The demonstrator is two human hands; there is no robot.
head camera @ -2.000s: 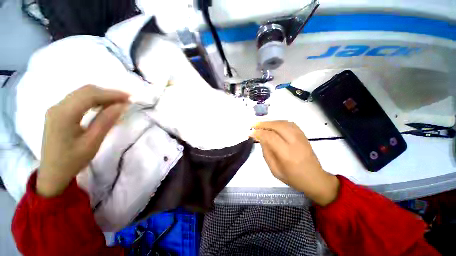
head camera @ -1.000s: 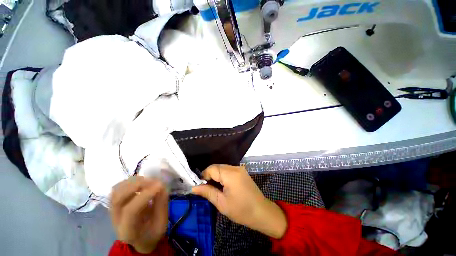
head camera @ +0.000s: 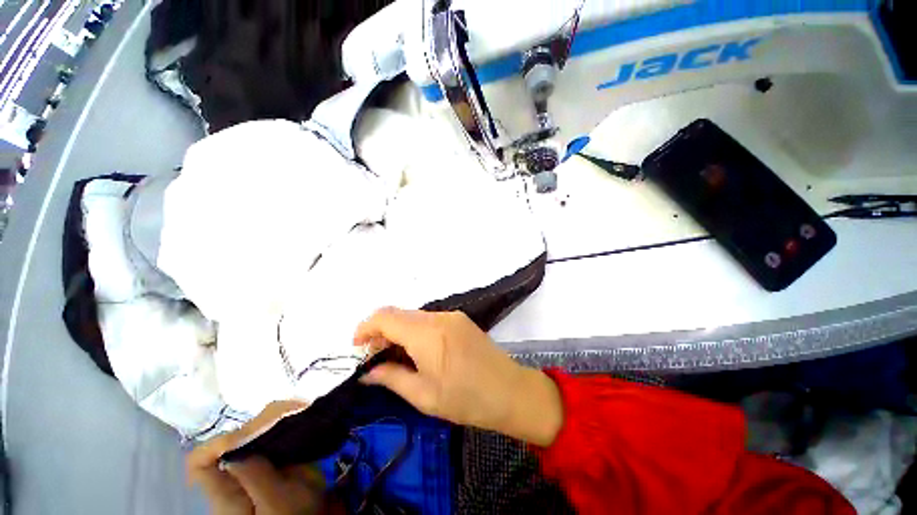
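The white padded garment (head camera: 271, 221) lies bunched on the table left of the presser foot (head camera: 533, 156), with a dark brown edge (head camera: 503, 295) along its right front side. My right hand (head camera: 457, 372) pinches the garment's dark edge strip (head camera: 322, 417) between thumb and fingers at the table's front. My left hand (head camera: 263, 483), low and partly cut off by the bottom edge of the picture, holds the other end of this dark strip, which stretches between both hands. The fingertips of my left hand are partly covered by the cloth.
The white sewing machine (head camera: 694, 50) stands behind. A smartphone (head camera: 739, 201), a blue-tipped tool (head camera: 608, 166) and black thread snips (head camera: 875, 206) lie at right. Dark cloth (head camera: 271, 60) is at back left. White pieces (head camera: 855, 453) lie below right. Blue material (head camera: 402, 463) is below the garment.
Both hands hold a dark edge strip stretched between them now. My left hand has moved from the garment's top side to low left. My right hand has come from near the presser foot to the front.
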